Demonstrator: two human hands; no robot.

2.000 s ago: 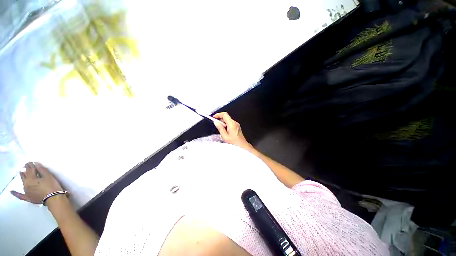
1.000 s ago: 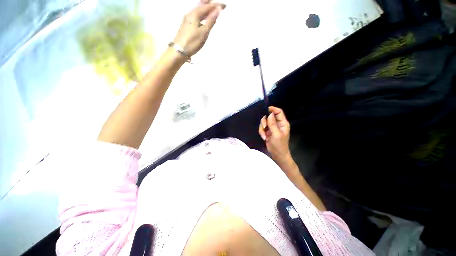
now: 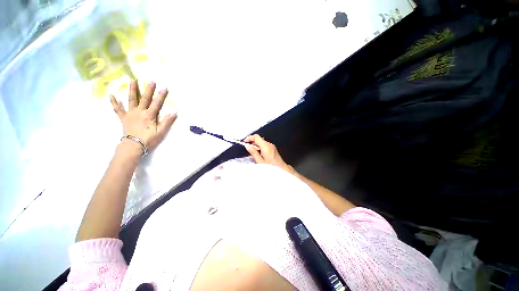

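Note:
A large shiny clear plastic bag or film (image 3: 40, 108) lies on the white table at the left, with a yellow-gold print (image 3: 108, 54) on or under it. My left hand (image 3: 144, 116) lies palm down with fingers spread at the lower edge of the print, holding nothing. My right hand (image 3: 264, 151) holds the pale handle end of a small brush (image 3: 219, 136) at the table's near edge. The brush's dark bristle head points left over the table, to the right of my left hand. Glare washes out much of the plastic, so its edges are hard to tell.
The white tabletop (image 3: 250, 68) has a dark round spot (image 3: 340, 20) and small stains near its right corner. Dark garments with gold print (image 3: 432, 68) hang or lie to the right of the table. A whitish crumpled thing (image 3: 455, 256) lies at the lower right. A black strap end (image 3: 313, 256) hangs over my pink top.
My left hand has come back from the upper middle of the table and now lies spread by the gold print. My right hand has swung the brush from pointing up to pointing left.

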